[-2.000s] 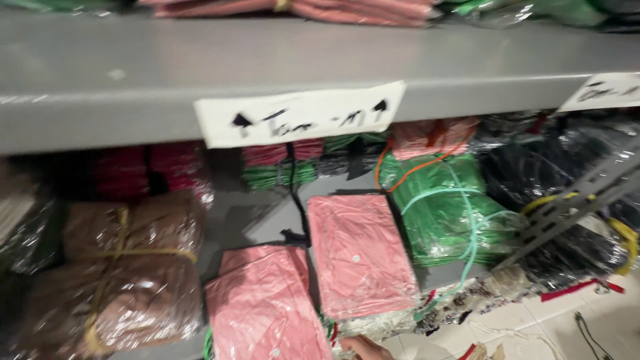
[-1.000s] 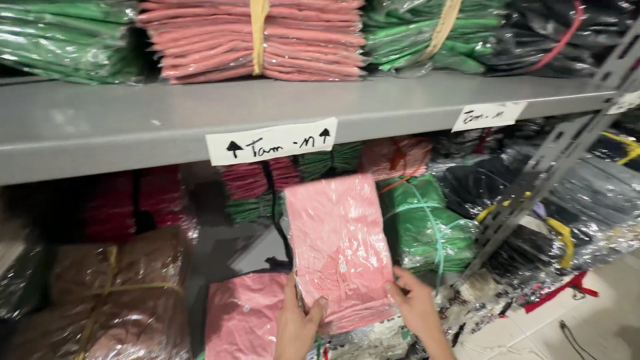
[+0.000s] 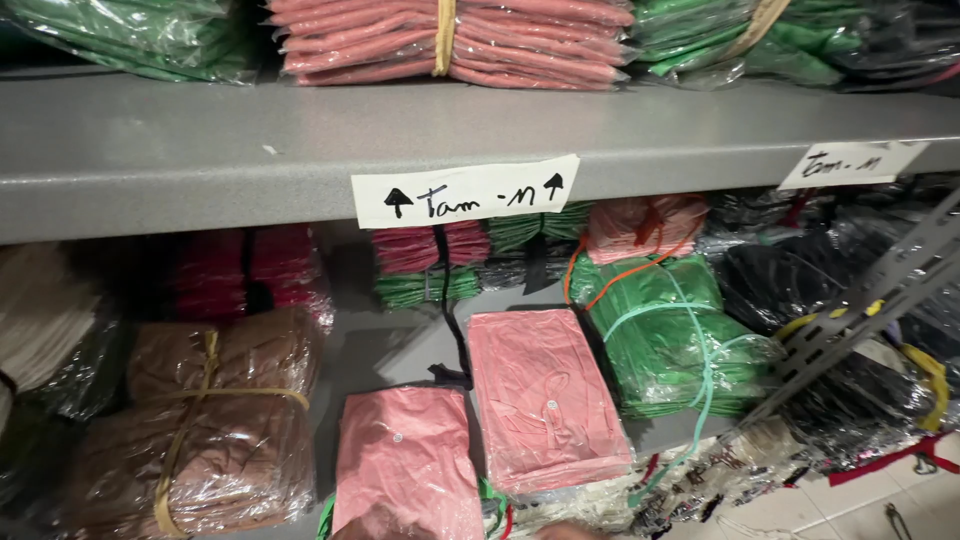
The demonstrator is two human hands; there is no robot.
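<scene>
A pink garment in a clear plastic bag [image 3: 551, 405] lies on the lower shelf, with no hand on it. Left of it and nearer to me is a second pink bagged garment [image 3: 409, 457], its near end cut off by the view. Only a small blurred part of my left hand [image 3: 381, 525] shows at the bottom edge, over this second garment. A sliver of my right hand [image 3: 571, 532] appears at the bottom edge, below the first pink garment. The fingers and anything in them are mostly out of view.
Brown bagged garments tied with yellow cord [image 3: 217, 450] sit at left. A green bundle with turquoise cord [image 3: 667, 337] lies right of the pink garment, before a slanting perforated metal post [image 3: 847, 330]. Above runs a grey metal shelf [image 3: 225, 150] with handwritten labels and a pink stack [image 3: 375, 37].
One second ago both my hands held a pink bagged garment raised above the lower shelf. Now it lies on the shelf, released, and my hands have drawn down to the bottom edge.
</scene>
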